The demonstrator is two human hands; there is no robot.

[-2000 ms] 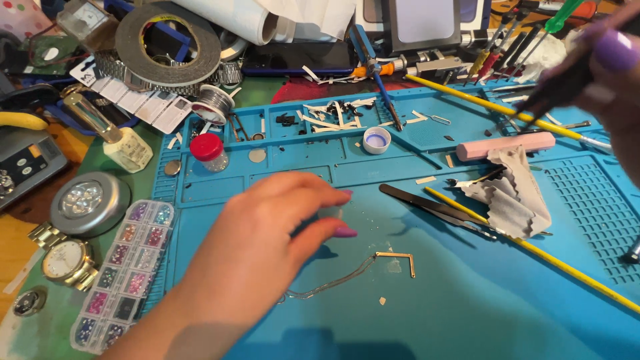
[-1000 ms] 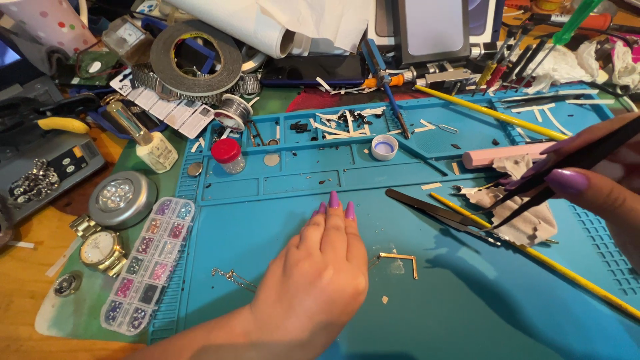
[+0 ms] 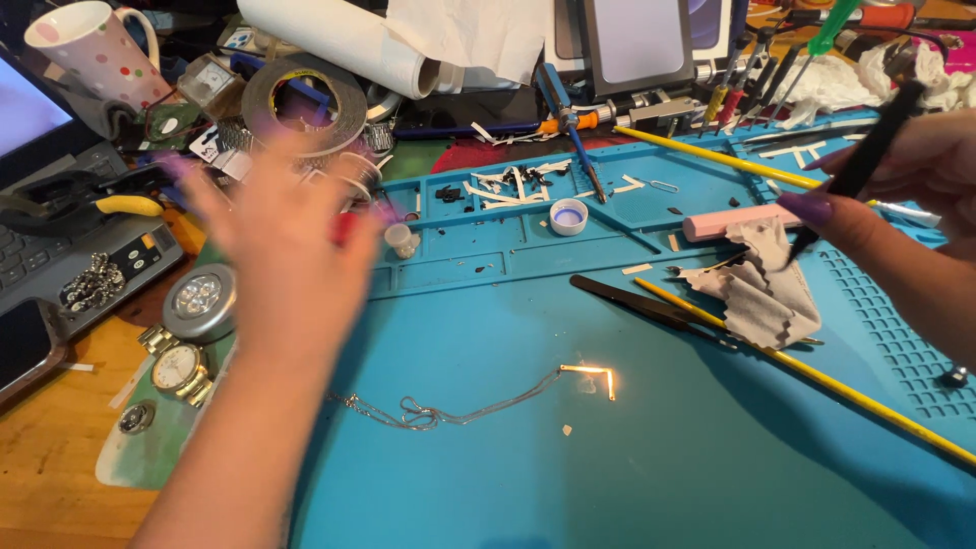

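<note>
My left hand (image 3: 297, 236) is blurred, raised over the left edge of the blue silicone work mat (image 3: 473, 473), fingers apart near the tape roll; whether it touches anything is not clear. A red lid (image 3: 347, 227) shows partly behind it. My right hand (image 3: 892, 221) holds black tweezers (image 3: 858, 164), tips pointing down by a grey cloth (image 3: 770, 305). On the mat lies a thin silver chain (image 3: 488, 415), its end at an L-shaped gold-coloured bar pendant (image 3: 591, 370). A second pair of black tweezers (image 3: 648, 303) rests beside a yellow stick (image 3: 862, 400).
A small white cap (image 3: 569, 217) sits in the mat's trays near white strips. A pink cylinder (image 3: 732, 223) lies at right. Left are a gold-coloured watch (image 3: 177, 367), a round silver lamp (image 3: 200, 303) and a laptop (image 3: 69, 206). A paper roll (image 3: 343, 46) lies behind.
My left hand has lifted from the mat beside the pendant and moved left, uncovering the chain. The right hand, partly seen at the right two seconds ago, still holds the tweezers.
</note>
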